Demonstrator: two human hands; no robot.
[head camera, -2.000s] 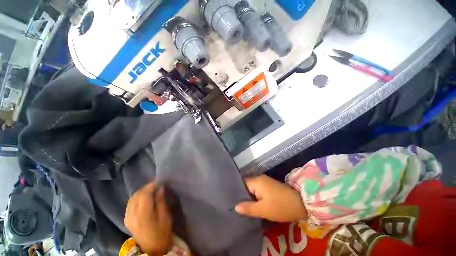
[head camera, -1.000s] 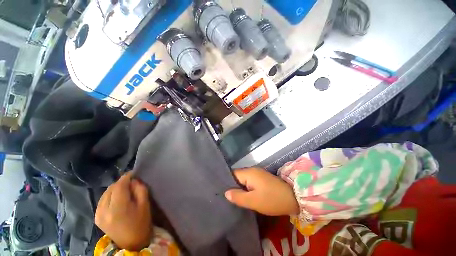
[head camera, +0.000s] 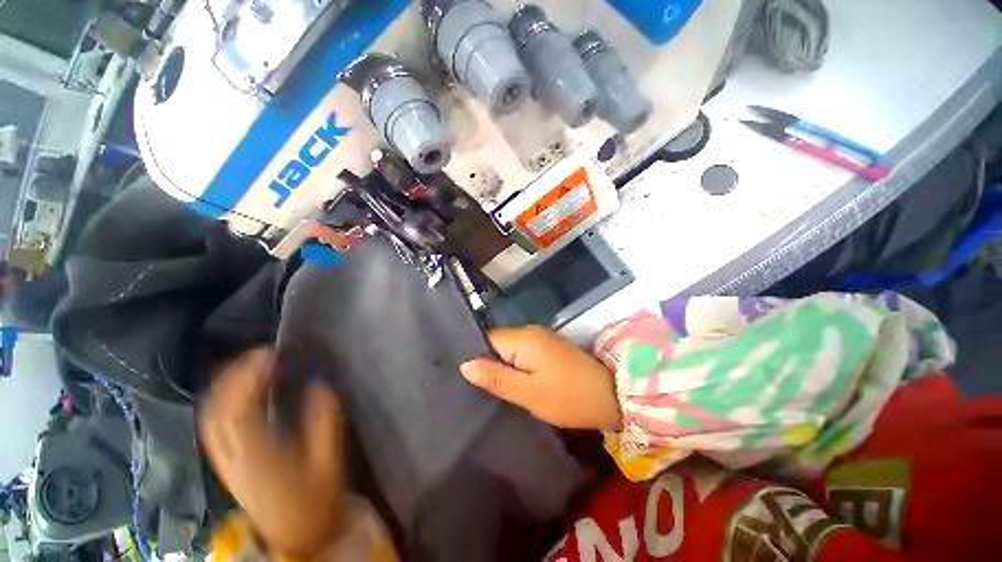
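Note:
A dark grey garment piece (head camera: 407, 362) lies in front of the white overlock machine (head camera: 363, 99) with blue "JACK" lettering. Its upper end is at the presser foot and needle area (head camera: 434, 258). My right hand (head camera: 549, 377) grips the piece's right edge between thumb and fingers, just below the foot. My left hand (head camera: 275, 445) is at the piece's left edge, blurred, with thumb and fingers apart; whether it touches the cloth cannot be told. The white looper cover (head camera: 555, 209) with an orange warning label is right of the foot.
A garment bundle (head camera: 132, 291) is heaped left of the machine. A dark-tipped blue tool (head camera: 813, 137) and a pink one (head camera: 824, 159) lie on the white table (head camera: 923, 55), with a coiled grey loop (head camera: 797, 35) behind. A dark round object (head camera: 71, 489) shows at lower left.
The garment piece has moved up toward the foot and its left edge has shifted left. My right hand has moved up and left with it. My left hand has moved left and its fingers have parted.

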